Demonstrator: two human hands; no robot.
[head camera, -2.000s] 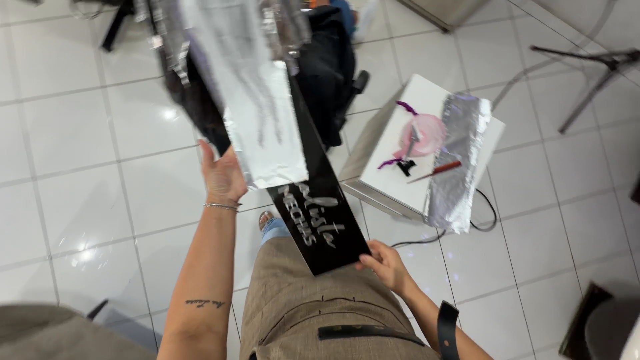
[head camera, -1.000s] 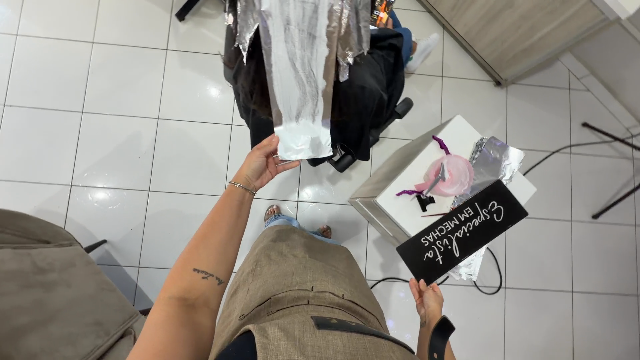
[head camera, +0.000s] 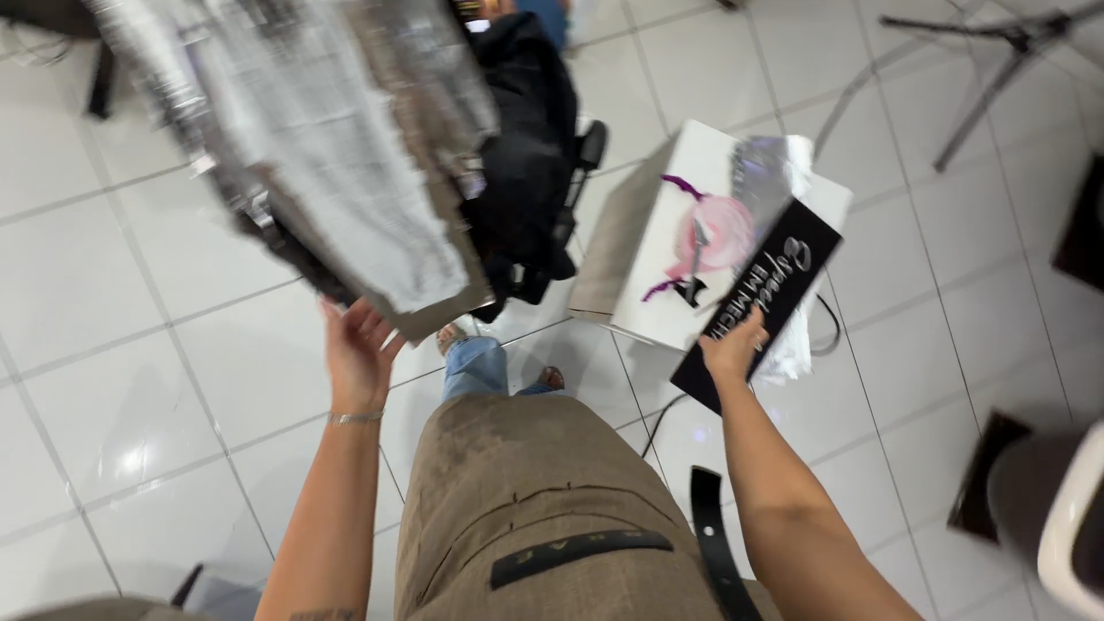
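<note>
My left hand (head camera: 360, 345) is under the lower end of a long foil strip (head camera: 328, 181) spread with white cream over hair, its fingers against the foil's edge. More foils hang around it from a seated person in a black cape (head camera: 526, 147). My right hand (head camera: 735, 343) grips a flat black board (head camera: 776, 276) with white lettering, tilted over the corner of a white-topped cart. On that cart lie a pink bowl (head camera: 729, 231), a tint brush (head camera: 699, 241), purple-and-black clips (head camera: 686, 185) and foil sheets (head camera: 763, 168).
The white cart (head camera: 664, 302) stands right of the cape, with a black cable (head camera: 664, 423) beside it on the tiled floor. A black tripod-like stand leg (head camera: 983, 103) is at the upper right. A chair (head camera: 1035, 500) stands at the lower right.
The black board, held by its end a second ago, is now gripped nearer its middle. My left hand stays at the foil's lower end. The view has shifted.
</note>
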